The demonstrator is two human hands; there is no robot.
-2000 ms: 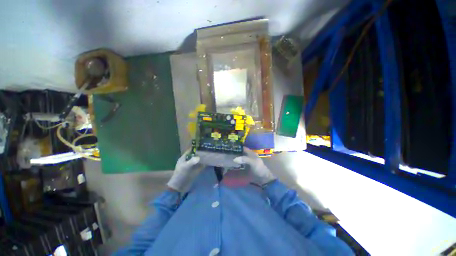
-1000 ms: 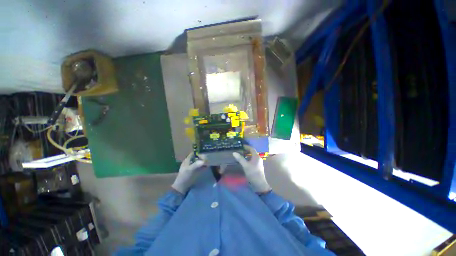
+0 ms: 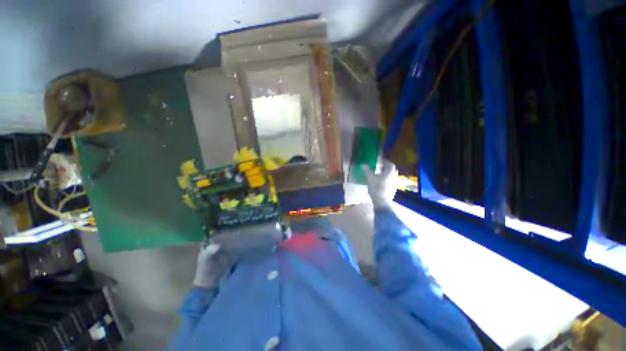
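My gloved left hand [image 3: 210, 262] grips the green circuit board [image 3: 237, 199] by its near left corner. The board carries many components, yellow tape on its face and ragged yellow tabs at its far edge. It is held in front of my body, just left of the solder pot [image 3: 333, 116], whose bath holds shiny silver. My gloved right hand [image 3: 381, 182] is at the near end of the plain green board [image 3: 366, 151], right of the pot. Its fingertips overlap that end; whether they grip it is too blurred to tell.
A brown open container [image 3: 110, 103] holds a long-handled tool [image 3: 49, 151] at the left. A small dark forked tool [image 3: 103, 159] lies on the green mat [image 3: 147, 199]. A blue rack [image 3: 491, 116] stands close on the right. Yellowish tubing [image 3: 58, 209] is at the far left.
My right hand has let go of the circuit board and moved right to the plain green board. My left hand still holds the circuit board, now further left and slightly tilted. The view has shifted.
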